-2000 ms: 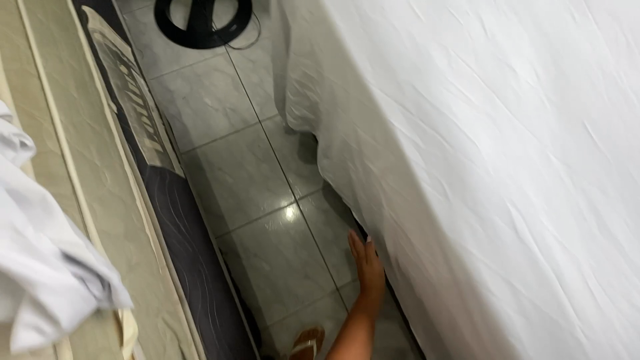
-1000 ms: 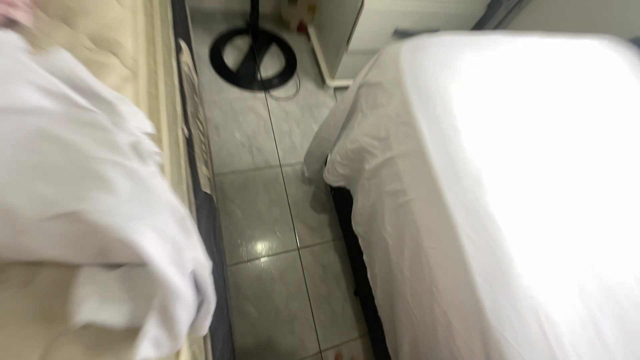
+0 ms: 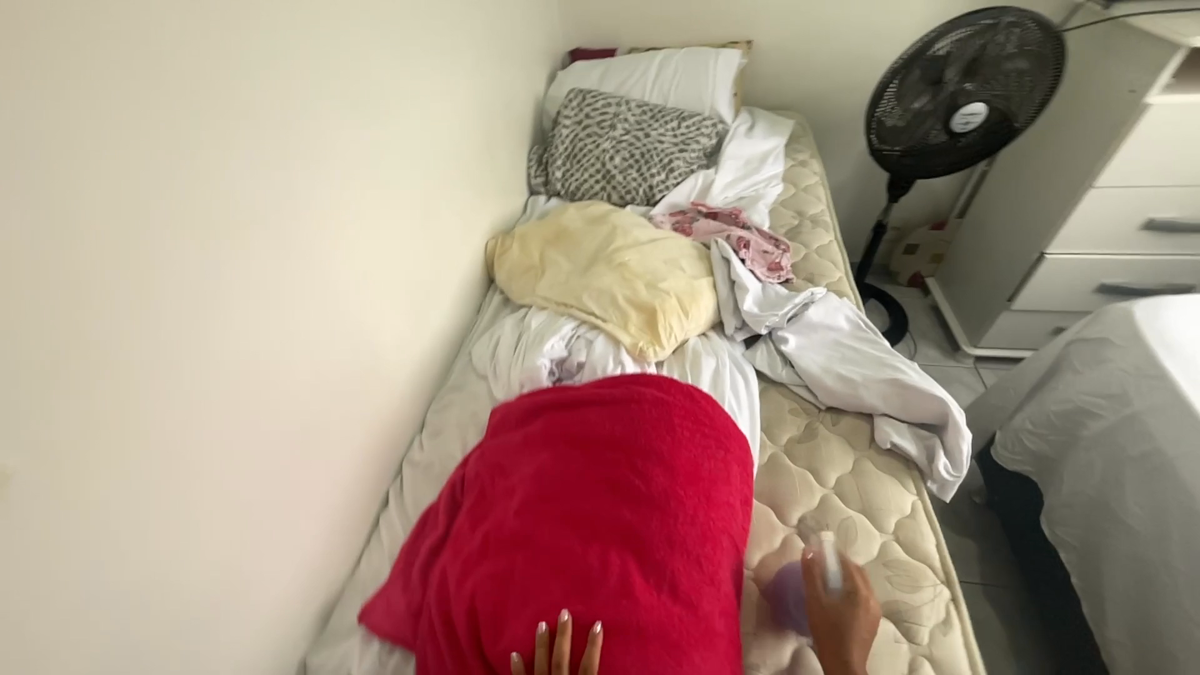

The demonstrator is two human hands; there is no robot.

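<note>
My left hand rests with fingers spread on a red blanket at the bottom centre. My right hand, low on the right, is closed around a spray bottle with a whitish top and a blurred purple body, above the quilted mattress. Beyond the red blanket lie a pale yellow pillow, a pink patterned cloth and a crumpled white cloth that hangs over the mattress edge. An animal-print pillow and a white pillow are at the far end.
A bare wall runs along the left side. At the back right stand a black pedestal fan and a white chest of drawers. Another bed under a white sheet is at the right, across a narrow tiled floor.
The view has swung left from the gap between the beds to the mattress by the wall. My right hand now holds a bottle, and my left hand is on the red blanket.
</note>
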